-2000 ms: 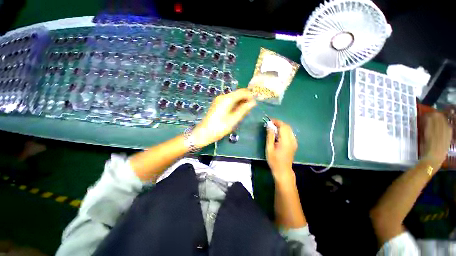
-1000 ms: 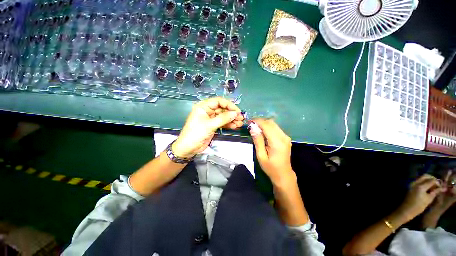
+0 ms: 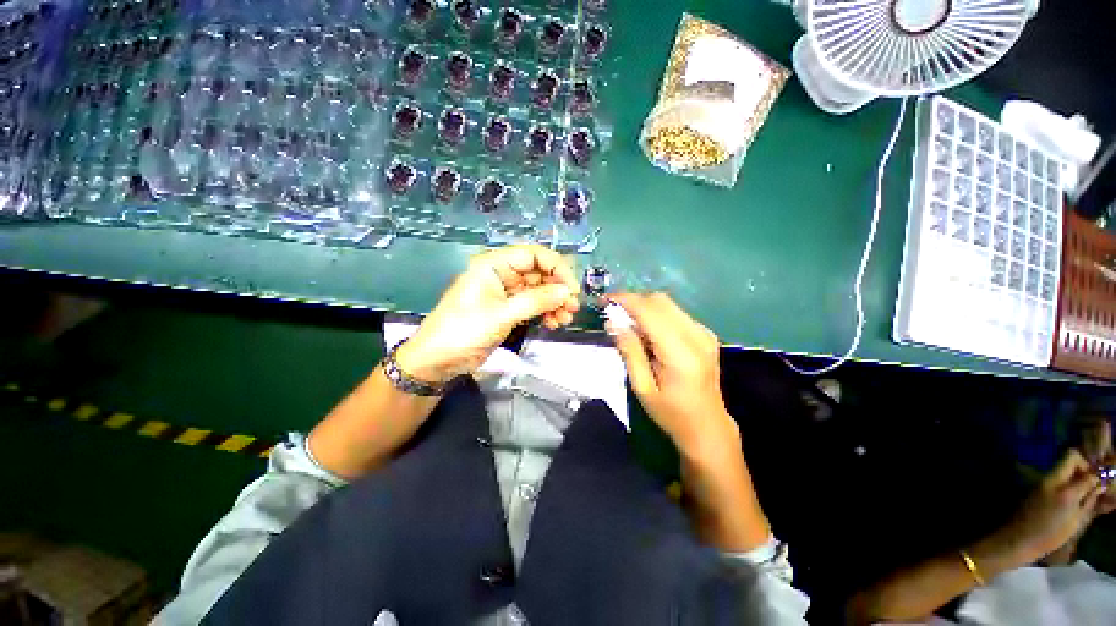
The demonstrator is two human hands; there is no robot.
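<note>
A small dark round unit (image 3: 597,280) with a shiny rim lies on the green mat between my hands. My left hand (image 3: 490,312) is beside it, thumb and fingertips together; whether they pinch something tiny cannot be told. My right hand (image 3: 673,361) is just below and right of the unit, closed on a small thin tool (image 3: 605,303) whose dark tip points toward the unit; its shape is blurred. Clear blister trays (image 3: 471,157) with rows of dark units lie ahead and to the left. A zip bag (image 3: 722,104) of small gold parts lies behind the unit.
A white fan (image 3: 918,31) stands at the back right, its white cable (image 3: 863,269) crossing the mat. A white compartment tray (image 3: 985,232) and an orange-brown slotted tray (image 3: 1089,300) are further right. Another person's hands (image 3: 1062,495) show at lower right.
My left hand came down from beside the bag toward my right hand, then drew slightly left. The bag and trays now sit higher in view. The neighbour's hands moved down off the orange-brown tray.
</note>
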